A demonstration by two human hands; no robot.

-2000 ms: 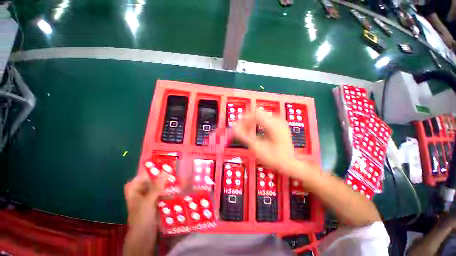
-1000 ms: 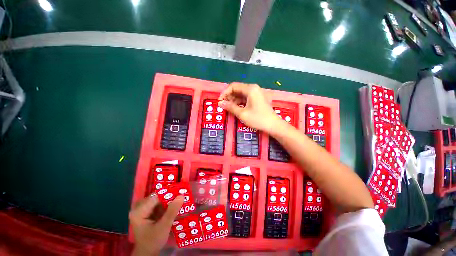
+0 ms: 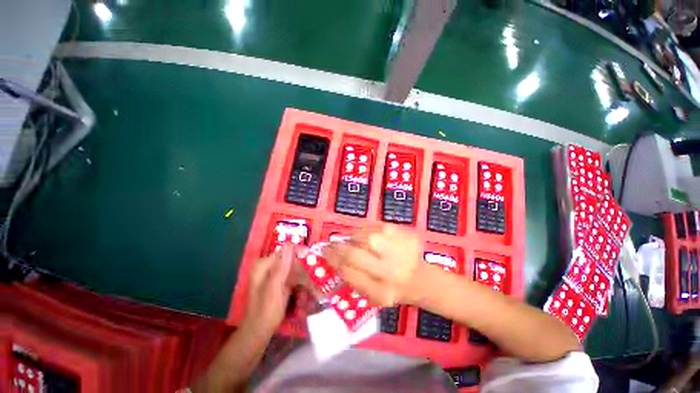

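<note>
A red foam tray [image 3: 257, 230] holds black keypad phones in two rows. The far-left phone [image 3: 308, 170] in the back row has a bare dark screen; the other back-row phones, such as this labelled phone [image 3: 400, 184], have red labels on their screens. My left hand [image 3: 270, 288] grips the left edge of a strip of red labels [image 3: 349, 303] with white backing showing at its lower end. My right hand [image 3: 384, 265] is over the strip's upper part, fingers at the labels; its fingertips are partly hidden. Hands and strip cover part of the front row.
A pile of red label sheets [image 3: 587, 238] lies right of the tray. Beyond it are a white machine [image 3: 652, 173], a cable and another red phone tray [image 3: 682, 253]. Stacked red trays [image 3: 153, 338] are low at left. A grey post [image 3: 418, 50] stands behind the tray.
My right hand has left the back row and come down beside my left hand at the strip. The strip is now tilted, with white backing showing. The second back-row phone is uncovered, its label in place.
</note>
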